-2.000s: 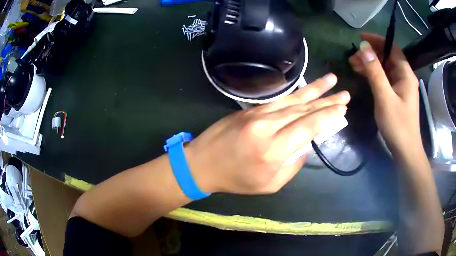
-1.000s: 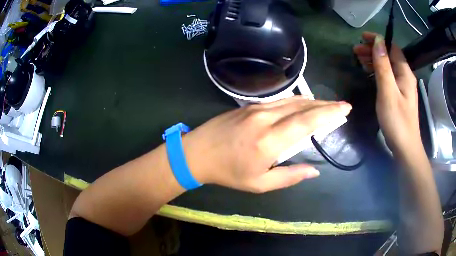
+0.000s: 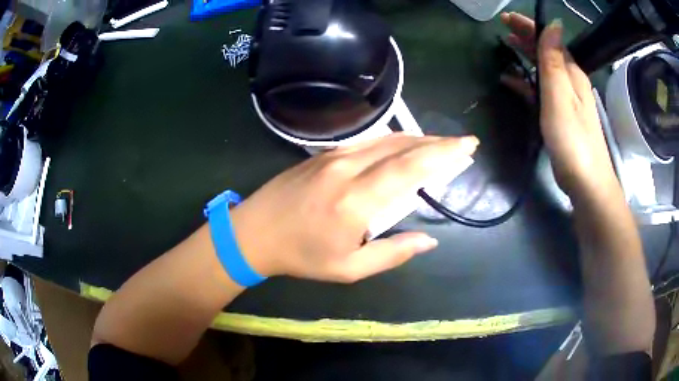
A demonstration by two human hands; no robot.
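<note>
A PTZ dome camera (image 3: 327, 82) with a glossy black head in a white collar lies on the dark green mat (image 3: 149, 149). My left hand (image 3: 350, 208), with a blue band at the wrist, rests over its white wall-mount bracket (image 3: 406, 205) and grips it, thumb on the near side. A black pigtail cable (image 3: 476, 222) comes out of the bracket foot and curves right and up to my right hand. My right hand (image 3: 562, 104) is raised at the upper right, with a black cable (image 3: 539, 45) running between thumb and fingers. The fingertips are partly hidden by the hand and cable.
Silver screws (image 3: 236, 50) lie left of the head. A blue tray (image 3: 220, 7) is at the top. A small white part with wires (image 3: 62, 207) and another camera (image 3: 21, 167) are at left. At right are a black cylindrical arm (image 3: 614, 33) and another camera (image 3: 648, 100).
The whole view has shifted, so the bench things sit further left. My right hand has turned and its fingers are straighter. My left hand has opened its thumb out while staying on the bracket.
</note>
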